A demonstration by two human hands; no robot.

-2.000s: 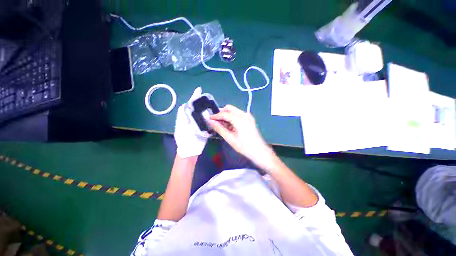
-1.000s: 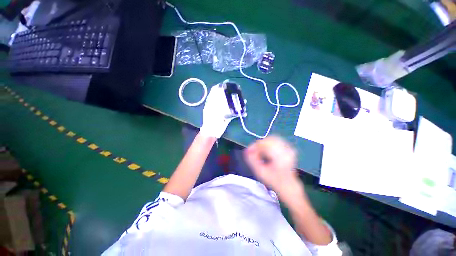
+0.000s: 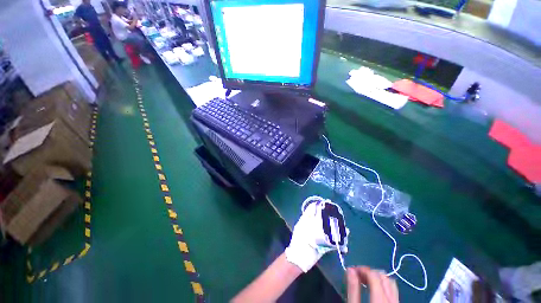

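Note:
My gloved left hand (image 3: 306,238) holds the white device unit (image 3: 334,225) over the bench edge, its black underside facing up. The white cable (image 3: 379,208) runs from the computer case across the bench, loops, and its end meets the pale middle of the unit. My bare right hand (image 3: 372,286) is low in the picture, blurred and cut off by the bottom edge, close to the cable; whether it touches the cable I cannot tell. A white tape ring (image 3: 311,200) lies partly behind the unit.
A monitor (image 3: 267,44) and keyboard (image 3: 246,128) stand on the black computer case. A phone (image 3: 304,169), clear plastic bag (image 3: 362,188) and small striped metallic part (image 3: 406,222) lie on the bench. Cardboard boxes (image 3: 50,142) stand left; people are far off at upper left.
The view has swung up and left to the monitor. Two seconds ago my right fingers were at the unit; they have moved away, and the cable end is now at the unit.

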